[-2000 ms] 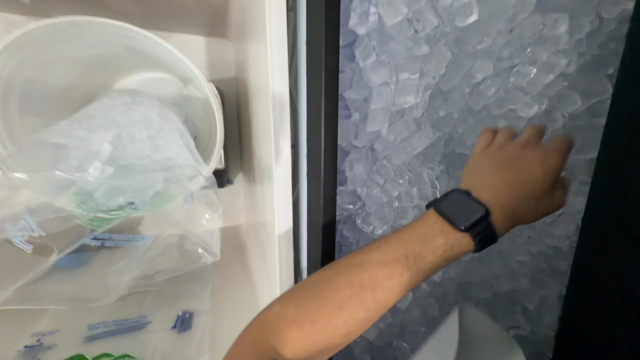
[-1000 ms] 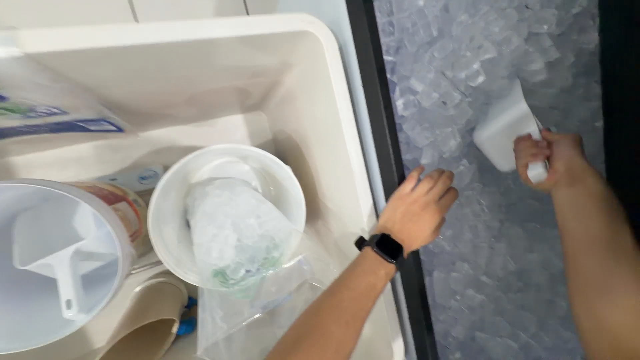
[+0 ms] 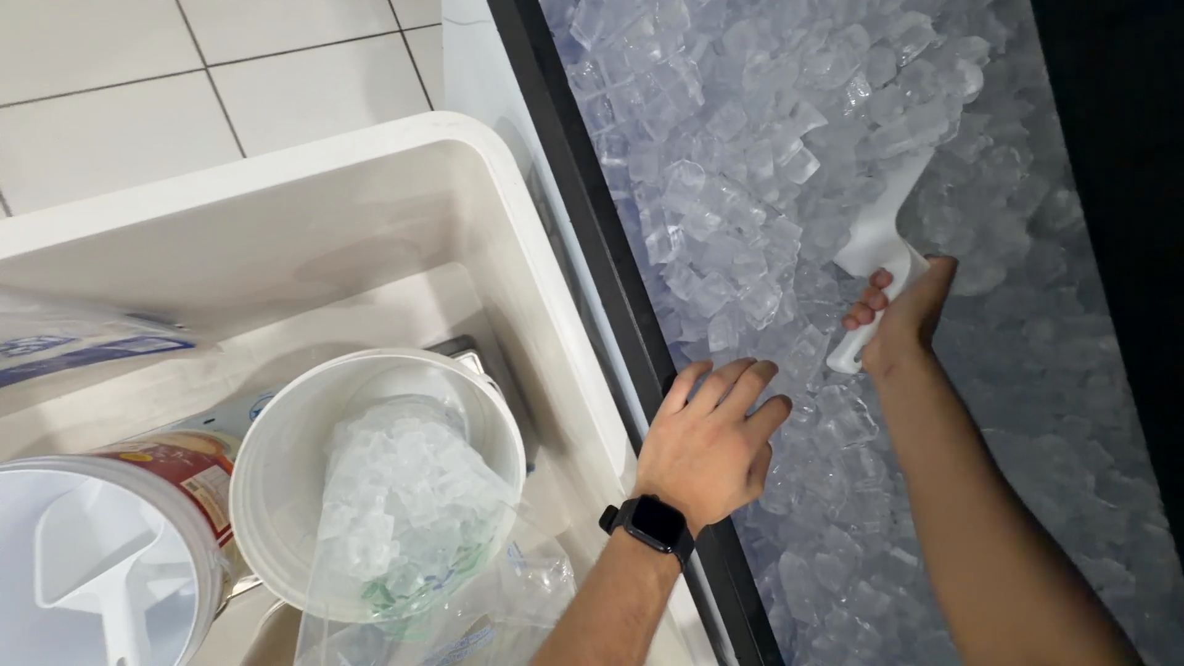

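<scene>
My right hand [image 3: 902, 310] is closed around the handle of a white plastic ice scoop [image 3: 883, 227], whose blade lies against the ice cubes [image 3: 731, 240] in the bin. My left hand [image 3: 708, 444], with a black smartwatch [image 3: 655, 523] on the wrist, rests over the bin's black edge [image 3: 592, 185], fingers spread and holding nothing. To its left, a clear plastic bag [image 3: 407, 499] part filled with ice cubes sits in a round white bucket [image 3: 250, 472], its loose end hanging over the rim.
A large white plastic tub [image 3: 370, 139] holds the bucket. Also in it are another white bucket [image 3: 199, 555] with a second white scoop [image 3: 116, 573] inside, a red-labelled container [image 3: 199, 462] and a plastic bag with blue print [image 3: 102, 347]. Floor tiles [image 3: 305, 83] show beyond.
The scoop, not in sight two seconds ago, was in my right hand one second ago and is now against the ice. My left hand has moved from over the ice to the bin's edge.
</scene>
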